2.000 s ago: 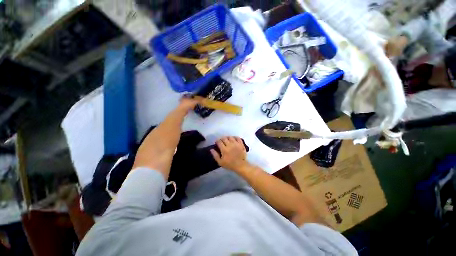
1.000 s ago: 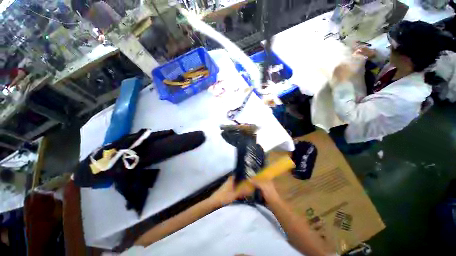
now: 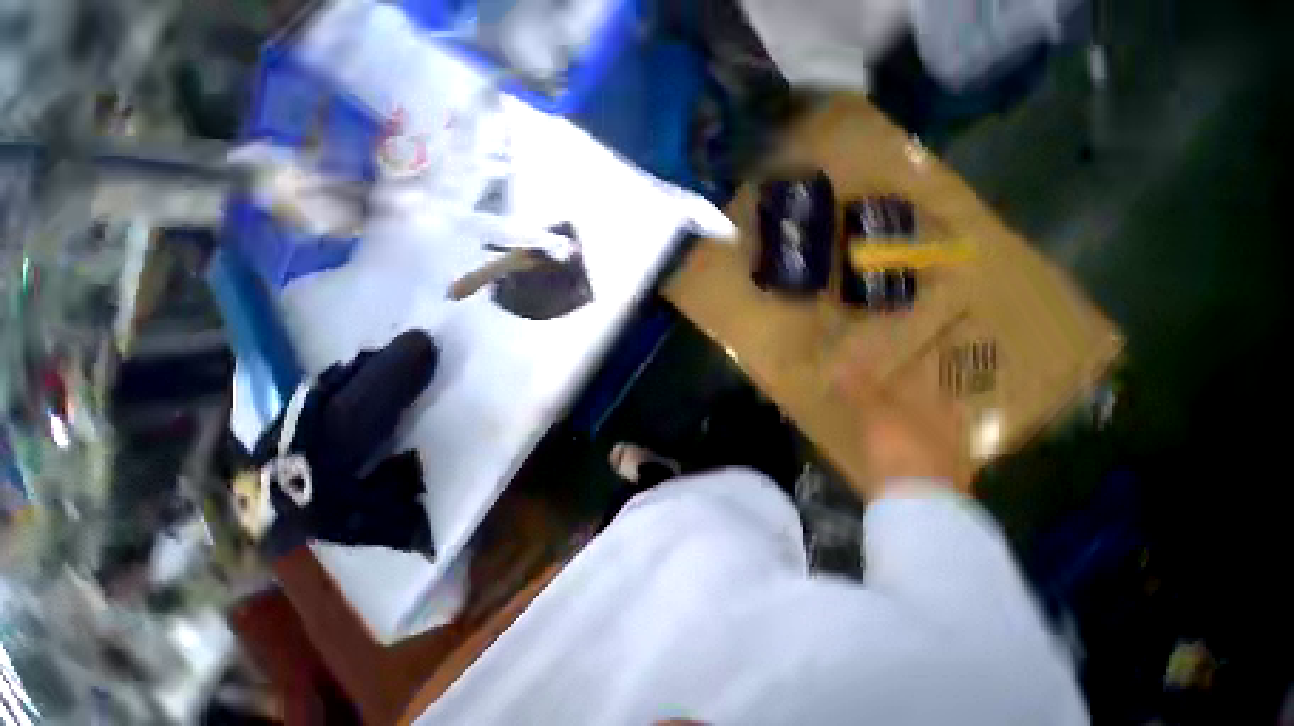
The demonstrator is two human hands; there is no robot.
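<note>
Two small dark printed bundles lie side by side on the brown cardboard carton: one on the left and one on the right. A flat yellow strip lies across the right bundle and sticks out past it. My right hand is over the carton, just below the bundles and apart from them. It is blurred, with nothing visible in it. Part of my left forearm shows at the bottom, but my left hand is not visible.
The white table holds the iron and dark cloth with a white tie strip and cream paper. A blue basket, a second blue bin and a blue board are beyond. Green floor lies right of the carton.
The printed bundle and yellow strip have moved from my hands onto the carton, beside the other bundle. My hands have parted. The view has swung down and right.
</note>
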